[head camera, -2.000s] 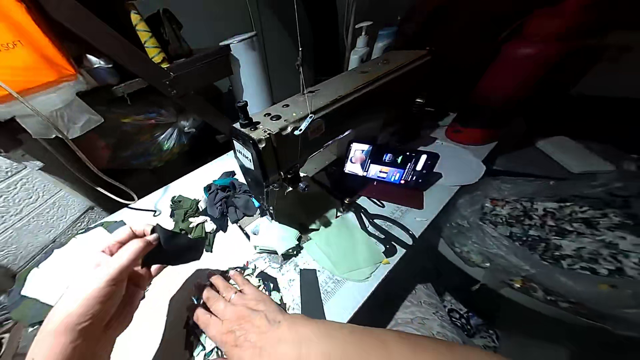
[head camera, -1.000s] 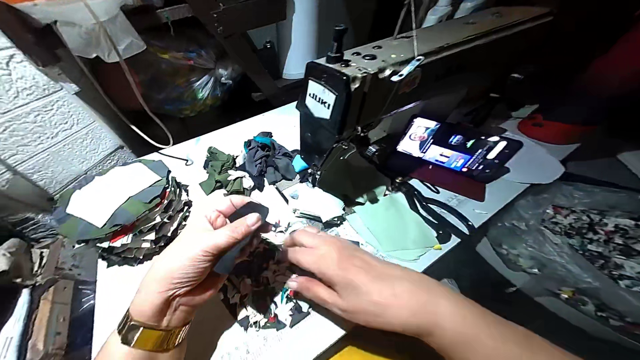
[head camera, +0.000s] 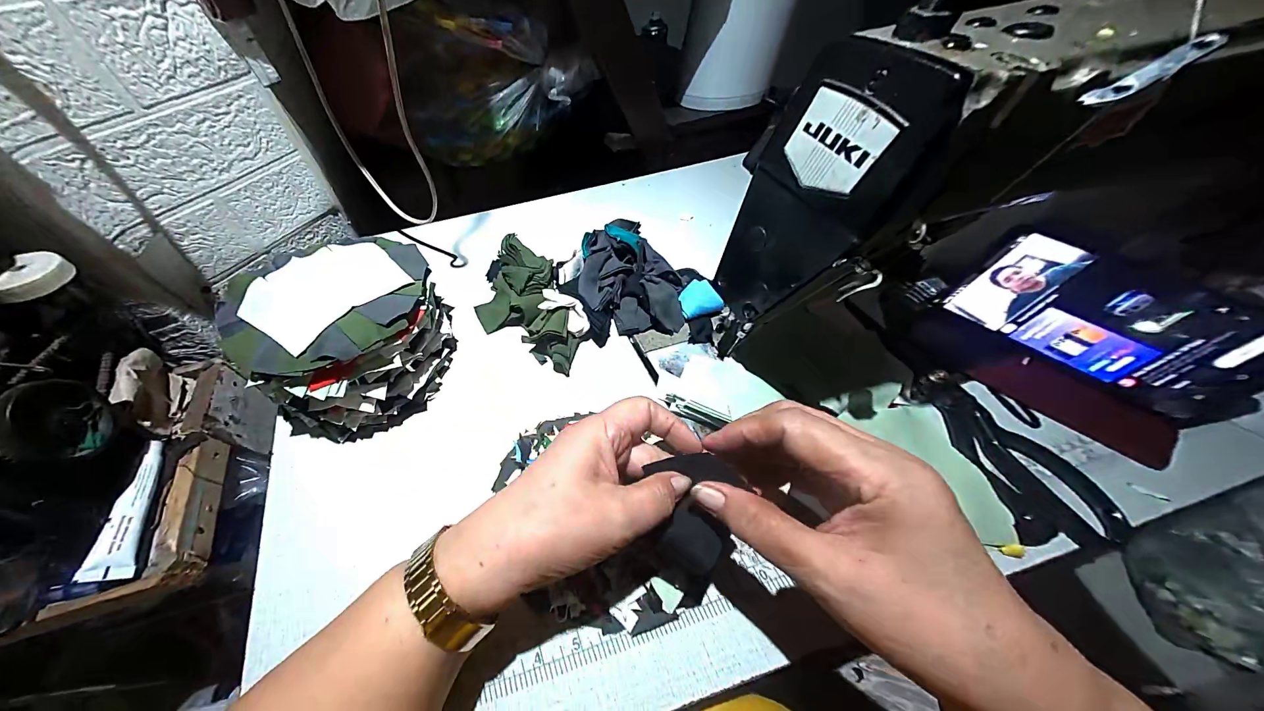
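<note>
My left hand (head camera: 583, 504) and my right hand (head camera: 839, 504) meet over the front of the white table, thumbs side by side. Between them they pinch a small piece of black fabric (head camera: 696, 523). Beneath it lies a round piece of patchwork with ragged fabric edges (head camera: 632, 597), largely covered by my hands. Behind them are green fabric scraps (head camera: 528, 296) and dark grey scraps (head camera: 632, 281). A stack of round patchwork pieces (head camera: 365, 346) stands at the table's left, topped by a white piece of cloth (head camera: 331, 291).
A black Juki sewing machine (head camera: 839, 178) stands at the back right. Right of it a lit phone (head camera: 1106, 316) leans over a dark red object. Black-handled scissors (head camera: 1027, 459) lie near pale green fabric (head camera: 948, 464). A wooden tray (head camera: 188, 513) is at the left, and a printed ruler scale (head camera: 583, 647) runs along the table front.
My right hand has come up from the patchwork to the black fabric, which my left hand held alone two seconds ago. The view has turned left and moved closer.
</note>
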